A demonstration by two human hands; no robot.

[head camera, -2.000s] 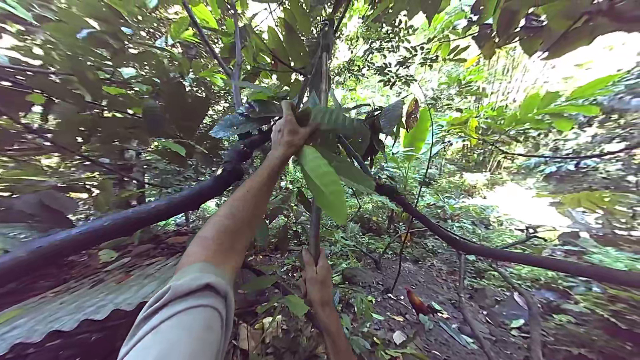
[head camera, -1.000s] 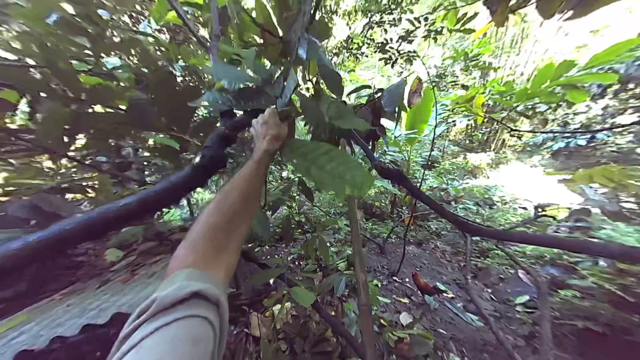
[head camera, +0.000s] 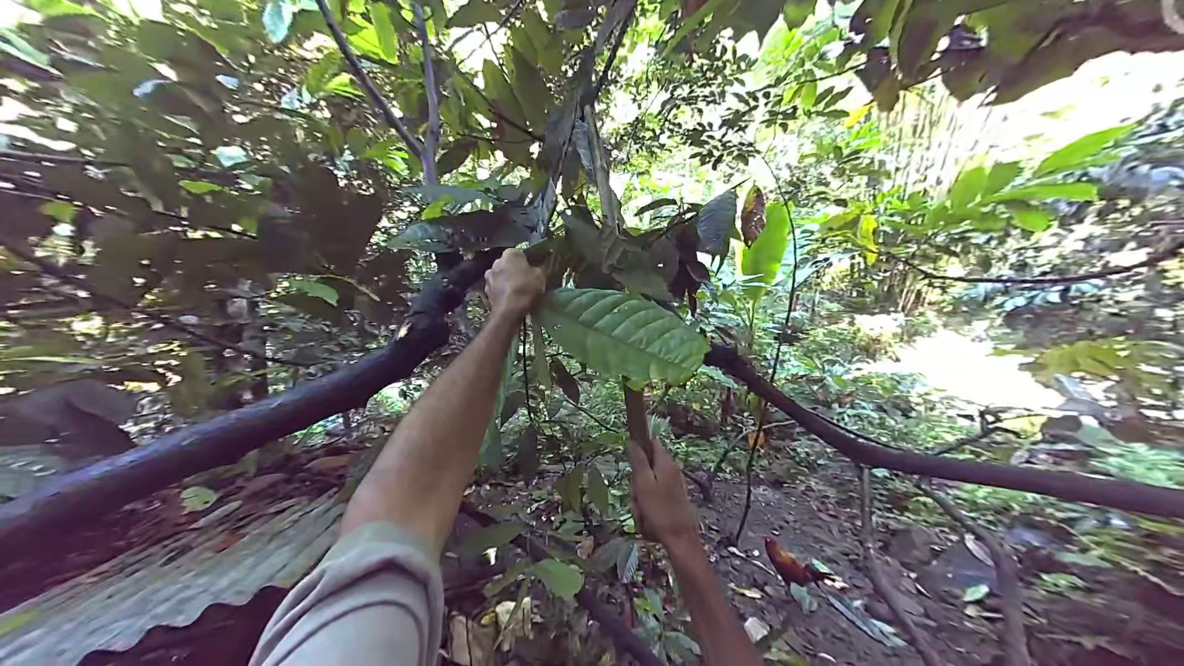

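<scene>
My left hand (head camera: 513, 282) is closed around a leafy stem where dark branches meet; the leaves hide exactly what its fingers grasp. A large green leaf (head camera: 624, 335) spreads just right of that hand. Lower and to the right, my right hand (head camera: 661, 495) grips a brown wooden pole (head camera: 637, 416), whose upper part passes out of sight behind the big leaf. The thick dark branch (head camera: 305, 398) slopes up from the lower left toward my left hand. Another dark branch (head camera: 879, 453) runs out to the right.
Corrugated sheeting (head camera: 213, 564) lies at the lower left. A reddish-brown chicken (head camera: 791, 562) is on the leaf-littered soil at the lower right. Thin bare branches (head camera: 888, 583) rise near it. Leafy twigs (head camera: 430, 111) hang overhead, with dense foliage all around.
My right hand, on the pole two seconds ago and out of view one second ago, is on a pole again. My left hand has shifted slightly away from its first hold and stays among the leaves.
</scene>
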